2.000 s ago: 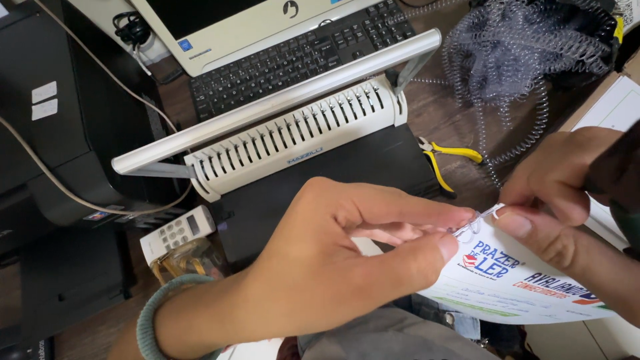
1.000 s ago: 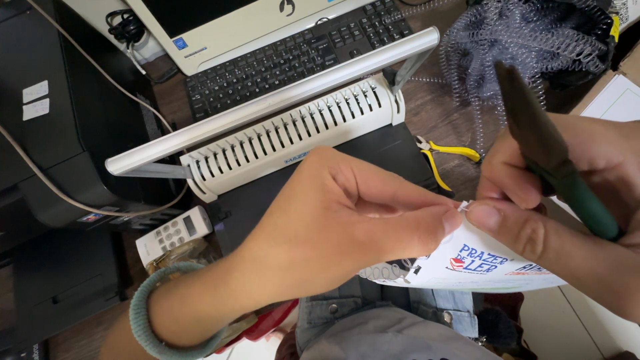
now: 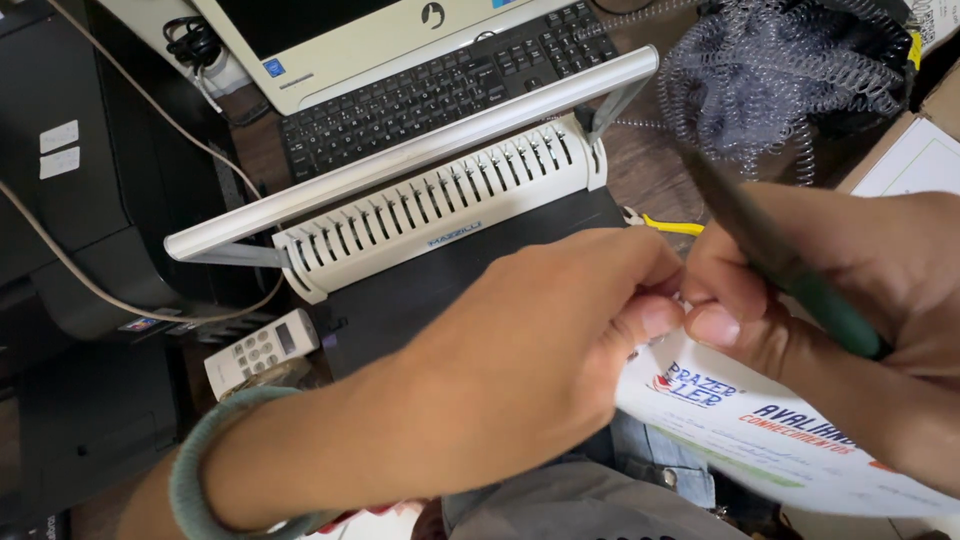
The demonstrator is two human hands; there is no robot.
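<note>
My left hand (image 3: 555, 322) pinches the upper left corner of a printed booklet (image 3: 720, 427) between thumb and fingers. My right hand (image 3: 817, 300) touches it at the same corner, fingertips pressed together there. Tucked in my right hand is a pointed metal tool with a green handle (image 3: 840, 315); its blade points up and left, and its exact kind cannot be told. The booklet's printed cover faces up. My fingers hide most of its bound edge and whatever they pinch.
A white binding punch machine (image 3: 450, 187) with a long lever stands before a keyboard (image 3: 442, 90). Clear plastic spiral coils (image 3: 772, 75) lie upper right, near yellow-handled cutters (image 3: 671, 226). A remote control (image 3: 262, 352) and a black printer (image 3: 67, 195) are at left.
The green-handled tool, not visible two seconds ago, shows in my right hand in the last two frames. Both hands remain together at the booklet's corner.
</note>
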